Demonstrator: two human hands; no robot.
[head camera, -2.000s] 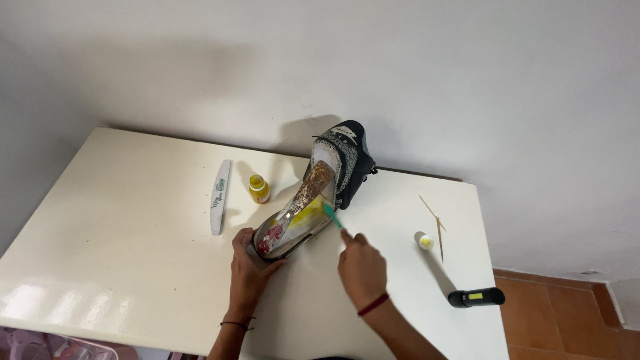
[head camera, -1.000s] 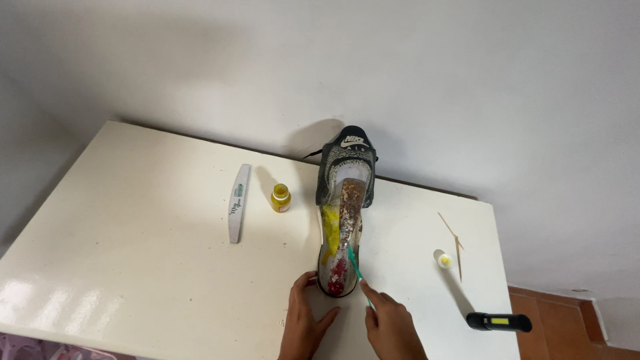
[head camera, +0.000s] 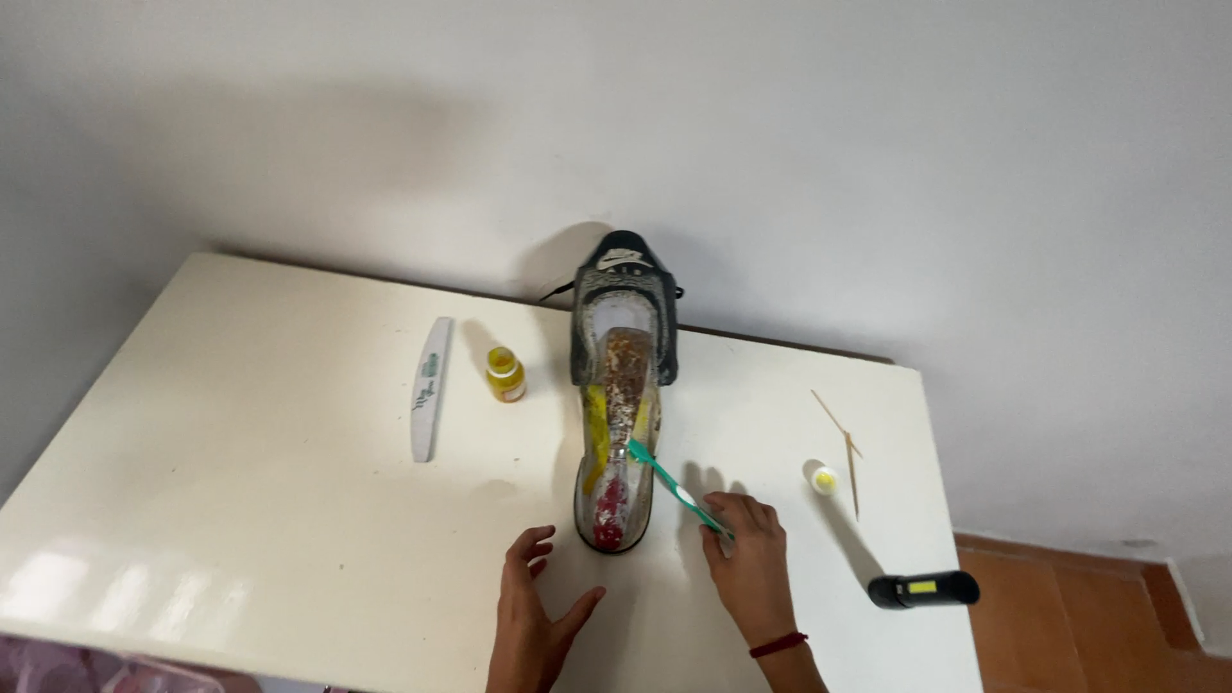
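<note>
A black and grey Nike Air shoe (head camera: 616, 414) has its worn sole facing me, with yellow, brown and red patches, its toe or heel end near the wall out of clear view. My right hand (head camera: 746, 553) grips a green toothbrush (head camera: 679, 489) by the handle; the brush head touches the sole's right side around its middle. My left hand (head camera: 539, 611) is just below and left of the shoe, fingers apart, holding nothing. Left of the shoe stands an uncapped bottle of yellow liquid (head camera: 506, 377), and beyond it lies a grey nail file (head camera: 431, 390) bearing writing.
The shoe rests on a white table (head camera: 289, 462) against a wall. At the right are a small white cap with yellow inside (head camera: 825, 481), thin broken wooden sticks (head camera: 853, 472) and a black flashlight (head camera: 924, 589) near the table's edge. Pinkish items (head camera: 125, 669) show below the lower left edge.
The shoe has turned from slanted to nearly straight. My left hand has let go of its near end. The toothbrush, at the lower sole a second ago, is now farther up it.
</note>
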